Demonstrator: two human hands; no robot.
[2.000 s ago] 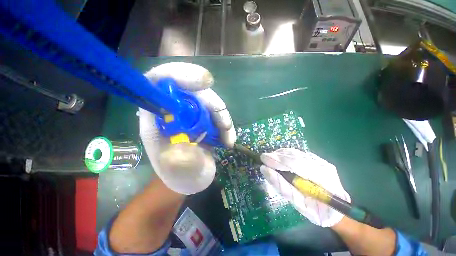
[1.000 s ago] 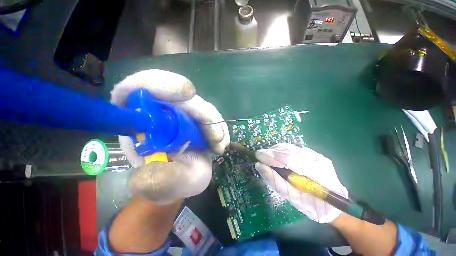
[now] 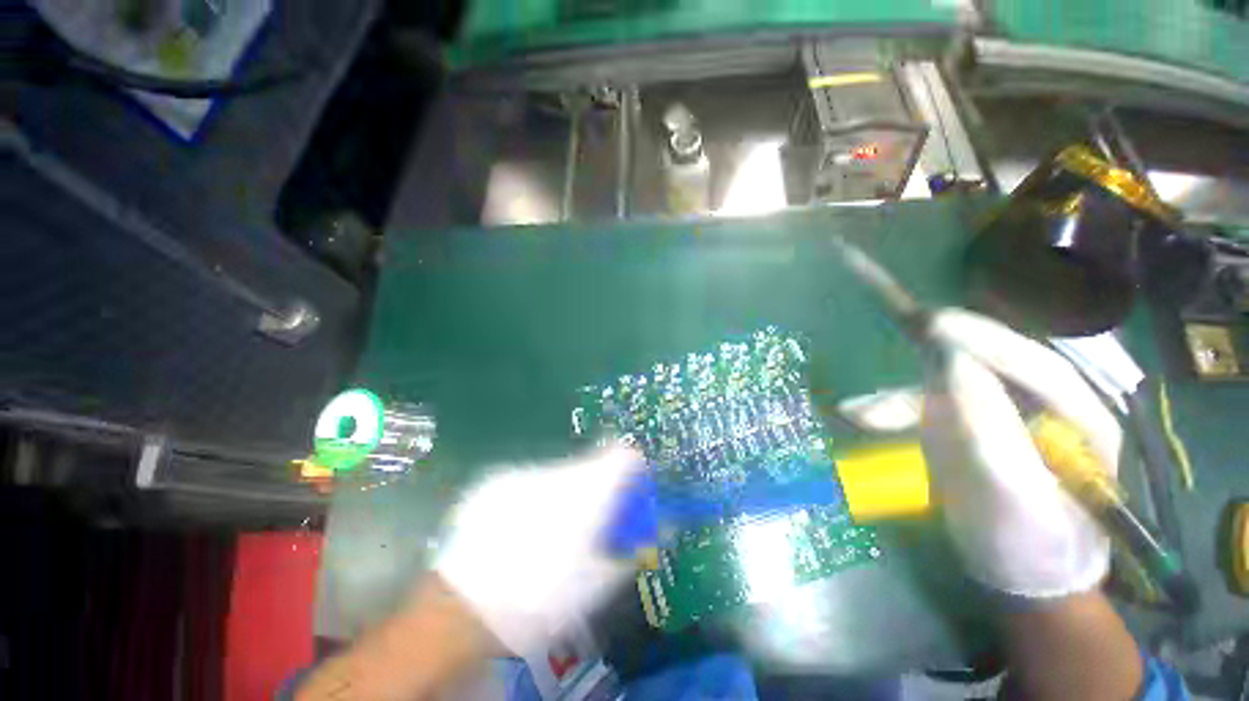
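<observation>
The green circuit board [image 3: 705, 582] lies on the dark green mat in front of me. My left hand [image 3: 541, 548], in a blurred white glove, holds one end of the blue solder sucker [image 3: 753, 497]. The sucker lies across my view of the board; I cannot tell whether it touches it. Its yellow plunger end [image 3: 881, 482] points right, close against my right hand [image 3: 1020, 459]. My right hand, also gloved, holds the soldering iron [image 3: 1075, 459] with the tip up and to the left, off the board.
A solder wire reel [image 3: 349, 429] stands at the mat's left. A black rounded holder [image 3: 1062, 253] with amber tape is at the right, with white paper [image 3: 1107, 362] below. Behind the bench edge are a pale bottle [image 3: 686, 171] and a soldering station [image 3: 860, 144]. A badge [image 3: 569, 667] hangs below.
The solder sucker has swung from the upper left to lie across the board, plunger end right. My left hand is lower. My right hand has moved right, taking the iron away from the board. The view has shifted.
</observation>
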